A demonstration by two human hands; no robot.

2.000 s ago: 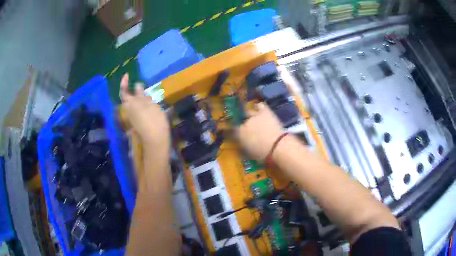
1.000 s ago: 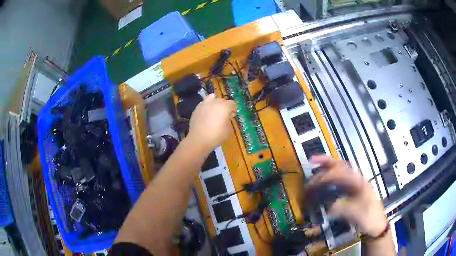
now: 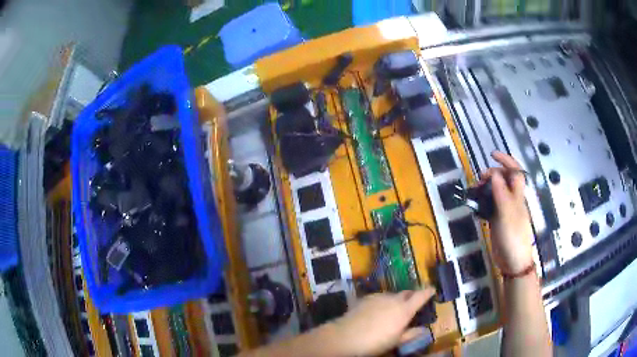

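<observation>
An orange test tray (image 3: 357,268) lies in front of me with green connector boards (image 3: 368,150) down its centre. Black power adapters stand at the far end of its left (image 3: 307,150) and right (image 3: 422,117) socket strips. My right hand (image 3: 508,216) holds a black adapter (image 3: 483,199) with shiny prongs over the right strip's edge. My left hand (image 3: 384,319) is low over the near part of the tray, fingertips beside another black adapter (image 3: 447,280); its grip is unclear. Thin cords and plugs (image 3: 367,237) lie across the near connector board.
A blue perforated basket (image 3: 215,209) heaped with black adapters sits left, over other orange trays. Silver rails and a grey holed plate (image 3: 566,153) lie right. Round dark conveyor parts (image 3: 253,183) show between trays. A blue stool-like object (image 3: 258,33) stands beyond the far edge.
My left hand has moved from the far left adapters to the near end. My right hand has moved away from the near right and up along the right strip with an adapter.
</observation>
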